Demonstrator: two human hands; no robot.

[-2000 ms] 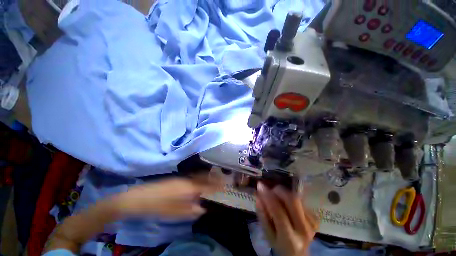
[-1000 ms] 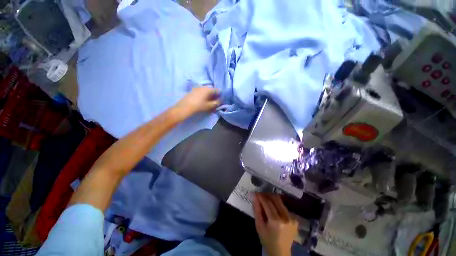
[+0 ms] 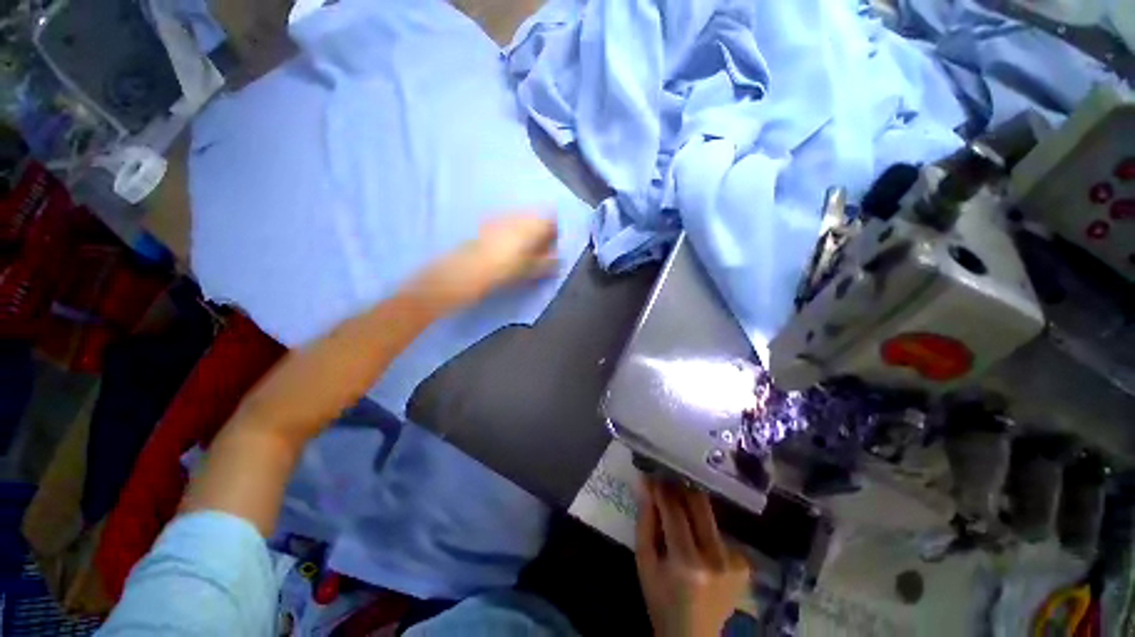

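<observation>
My left hand is blurred and lies over the right side of a flat light blue garment panel; whether it grips the cloth cannot be told. A rumpled light blue piece lies to the right, one fold reaching down to the needle area. The shiny cloth plate is mostly bare under the bright light. My right hand is at the machine's front edge, below the plate, fingers close together and pointing up; its fingertips are partly hidden.
The overlock machine head stands at the right, with the control panel behind. Yellow-handled scissors are at the lower right. Duller blue cloth hangs near my lap. Red cloth and a white roll are at the left.
The view has turned left. My left hand has moved up from the machine's front onto the cloth. The rumpled cloth has shifted up and right, uncovering the plate and grey table. My right hand stays low.
</observation>
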